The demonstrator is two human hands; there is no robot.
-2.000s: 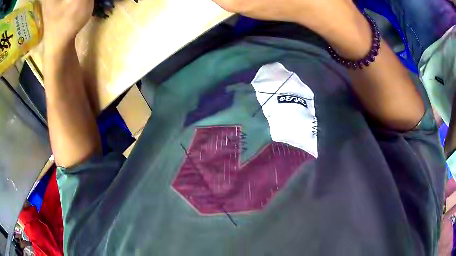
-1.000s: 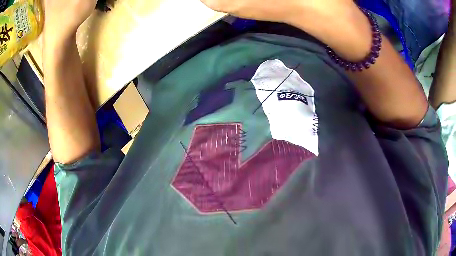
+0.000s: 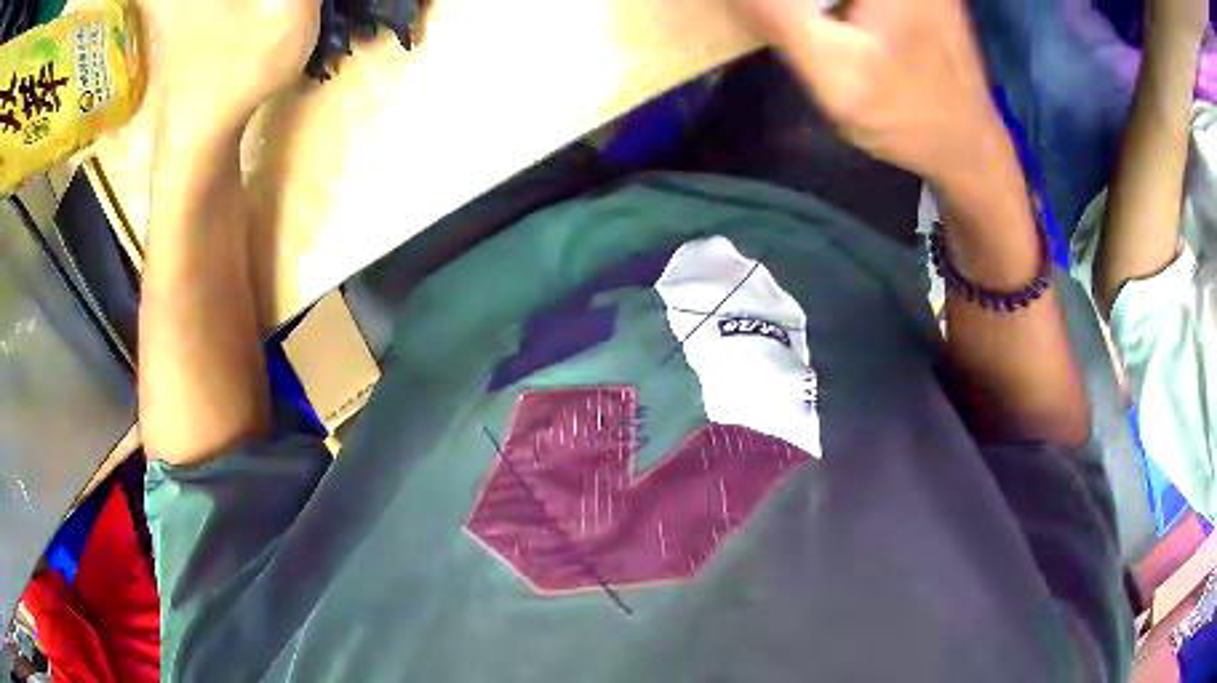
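Note:
My left hand (image 3: 230,51) is at the top left over the tan tabletop (image 3: 441,147), cut off by the top edge. A bunch of black pieces (image 3: 360,30) with ragged edges shows just right of it; whether the hand grips them is hidden. My right hand (image 3: 868,74) is blurred at the top right, beyond the table's near edge, partly cut off. A tiny pale spot shows at its top; I cannot tell what it is or whether the hand holds anything.
A drink bottle with a yellow label (image 3: 67,94) stands at the upper left, near my left forearm. A cardboard-like piece (image 3: 330,363) is below the table edge. A co-worker's arm (image 3: 1150,174) is at the right. Red cloth (image 3: 114,587) is at the lower left.
My right hand has swung right, away from the tabletop, and its forearm is now more upright. More of the black pieces shows beside my left hand. The co-worker's arm has shifted.

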